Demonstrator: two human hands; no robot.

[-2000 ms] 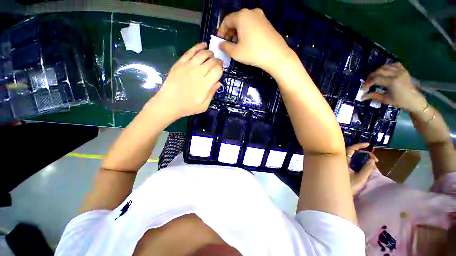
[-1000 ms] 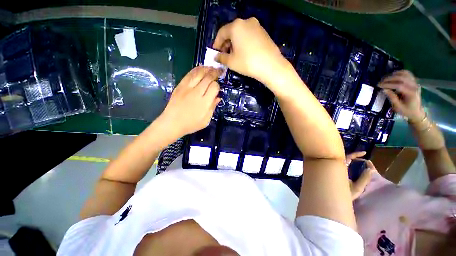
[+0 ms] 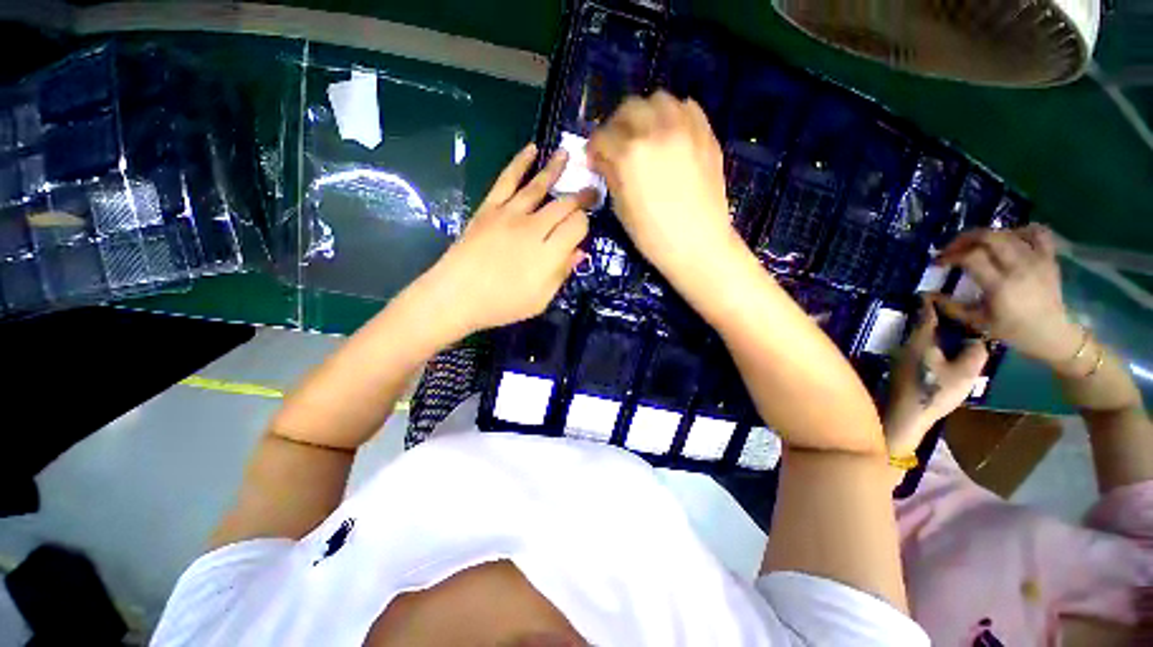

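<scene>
A black tray (image 3: 537, 331) with rows of long slots lies in front of me. A white keypad back (image 3: 578, 168) sits at an upper left slot, between my two hands. My left hand (image 3: 516, 247) has its fingertips on the left and lower edges of the white piece. My right hand (image 3: 664, 171) is bent over its right edge, with the fingertips partly hidden. I cannot tell whether either hand grips the piece or only presses it. Several phone front housings (image 3: 522, 397) in the near row show white at their near ends.
A clear plastic sheet (image 3: 379, 253) with a white paper scrap (image 3: 357, 108) lies left of the tray. A clear keypad tray (image 3: 127, 228) is at far left. A co-worker's hands (image 3: 1018, 293) work over the tray's right end. A round fan (image 3: 942, 32) is at top right.
The view has shifted, so the tray appears lower and further right. My fingers have spread along the white piece's edges. The co-worker's two hands have come together over the tray.
</scene>
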